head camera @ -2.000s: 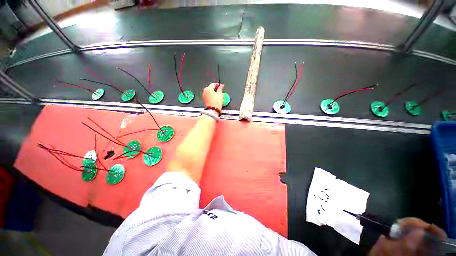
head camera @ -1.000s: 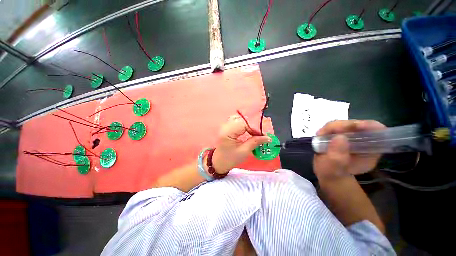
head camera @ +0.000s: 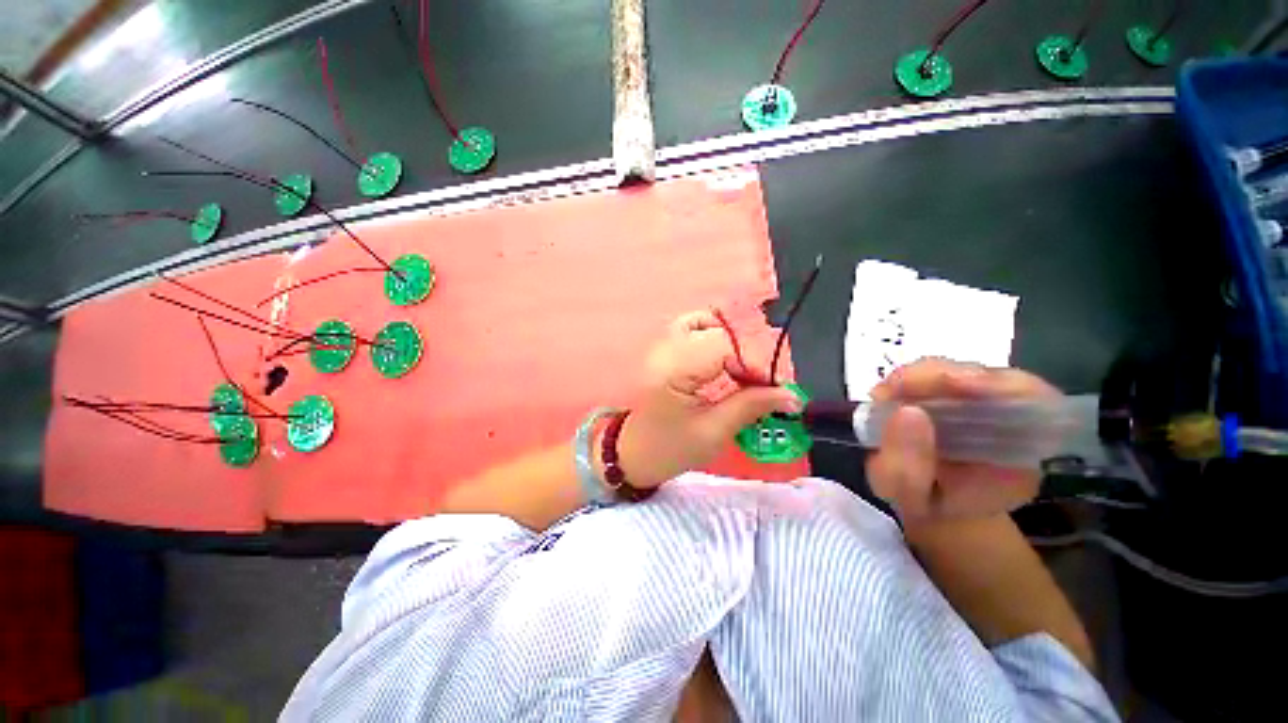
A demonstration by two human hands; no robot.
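My left hand (head camera: 685, 403) pinches a round green circuit board (head camera: 774, 435) by its edge near the right edge of the red sheet (head camera: 565, 283). A red and a black lead wire stand up from the board. My right hand (head camera: 961, 438) is closed around a clear dispensing syringe (head camera: 1010, 428). Its dark nozzle points left and meets the board's upper right side; whether it touches is hard to tell. Several more boards, such as this one (head camera: 397, 349), lie on the left half of the sheet.
A row of boards (head camera: 925, 72) lies on the dark belt beyond the metal rail (head camera: 495, 206). A pale wooden strip (head camera: 631, 99) crosses belt and rail. A marked white paper (head camera: 925, 328) lies right of the sheet. A blue bin (head camera: 1215, 170) with syringes stands far right.
Since two seconds ago, my left hand has come back from the belt with a board, and the syringe has moved left to it. In the last second the nozzle has shifted over the board.
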